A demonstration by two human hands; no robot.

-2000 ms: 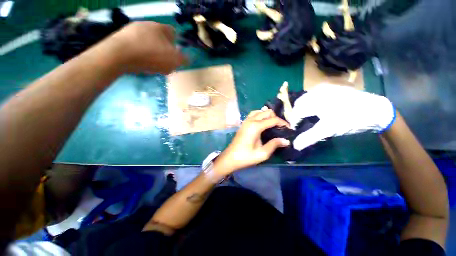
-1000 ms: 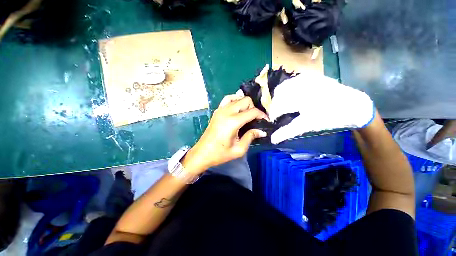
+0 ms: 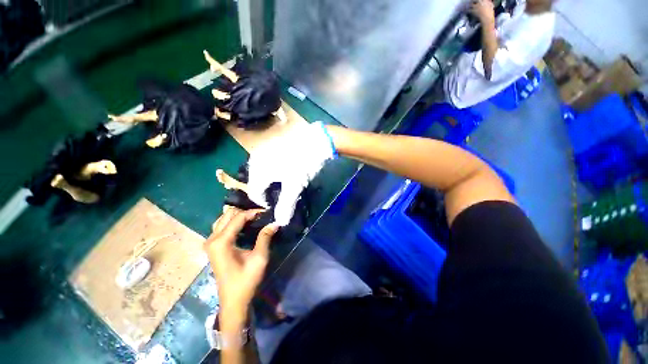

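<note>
My right hand (image 3: 288, 167), in a white knit glove with a blue cuff edge, holds a black ruffled figure subassembly (image 3: 245, 202) at the bench edge. A beige limb part (image 3: 231, 181) sticks out of it to the left. My bare left hand (image 3: 238, 249) pinches the lower side of the same clump with thumb and fingers, close to the gloved fingertips. The gloved hand covers much of the clump. The glue board (image 3: 160, 284), tan with brownish smears, lies on the green bench to the left, with a whitish blob (image 3: 133, 272) on it.
Several black clumps with beige ends (image 3: 186, 117) lie along the bench. One rests on a second cardboard sheet (image 3: 288, 128). A grey metal surface (image 3: 348, 57) stands beyond. Blue crates (image 3: 405, 238) are below the bench edge. A person in white (image 3: 497, 60) is at top right.
The camera view has swung to the right, bringing the floor and a person in white into view. Both hands still hold the clump. The forearm seen at left two seconds ago is gone.
</note>
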